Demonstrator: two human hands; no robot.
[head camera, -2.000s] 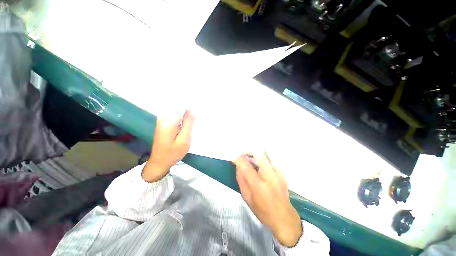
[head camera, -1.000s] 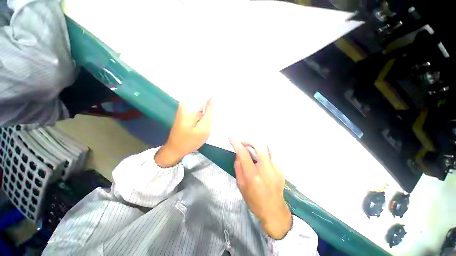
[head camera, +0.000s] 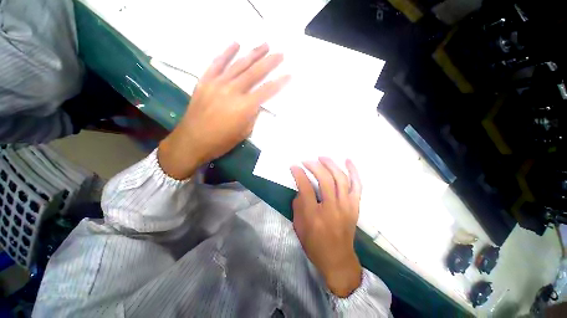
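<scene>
A blank white sheet (head camera: 311, 130) lies on the white bench, partly over the front edge and partly over the black base plate; its outline is washed out by glare. My left hand (head camera: 227, 109) is spread with fingers apart at the sheet's left side, palm down, holding nothing visible. My right hand (head camera: 326, 205) rests with its fingertips on the sheet near the front edge, fingers slightly apart, holding nothing visible. Whether there is more than one sheet I cannot tell.
Black round parts (head camera: 460, 258) lie at the lower right. A black base plate (head camera: 429, 118) with yellow-edged fixtures fills the upper right. The green bench edge (head camera: 143, 87) runs diagonally. Another person's sleeve (head camera: 37, 56) is at the left, above stacked blister trays (head camera: 31, 205).
My left hand has opened and moved up and left from the sheet's front edge. The sheet's raised far corners now look lower and flatter. My right hand has stayed near the front edge.
</scene>
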